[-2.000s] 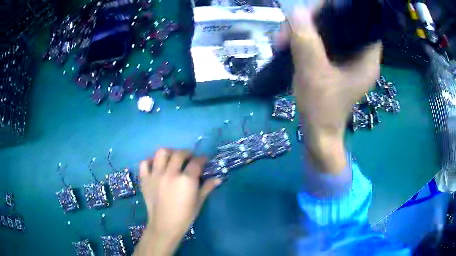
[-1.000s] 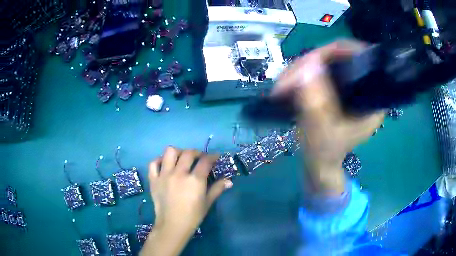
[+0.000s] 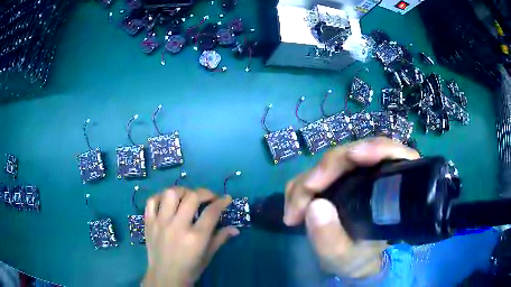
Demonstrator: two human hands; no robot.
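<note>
My right hand [image 3: 342, 207] is wrapped around the electric screwdriver [image 3: 392, 196], a thick black cylinder with a pale label. It lies nearly level, its tapered nose pointing left at a circuit board assembly [image 3: 240, 212] on the mat. The driver tip is too dark to tell whether it touches the board. The thumb and fingers of my left hand [image 3: 187, 230] hold this board at its left edge, and its thin lead curls up behind it. More board assemblies with leads [image 3: 166, 149] stand in rows at the left, some partly hidden by my left hand.
A joined row of boards [image 3: 282, 144] runs to the right behind the screwdriver. Assemblies are piled [image 3: 431, 103] at the right. The screw feeder [image 3: 302, 42] is at the back. Round wired parts [image 3: 175, 43] lie back left, blister trays [image 3: 28, 45] far left. A black cable runs right.
The screwdriver has come down and forward from the feeder side to the board at my left hand. My left hand has moved nearer, away from the joined row. The view has tilted down.
</note>
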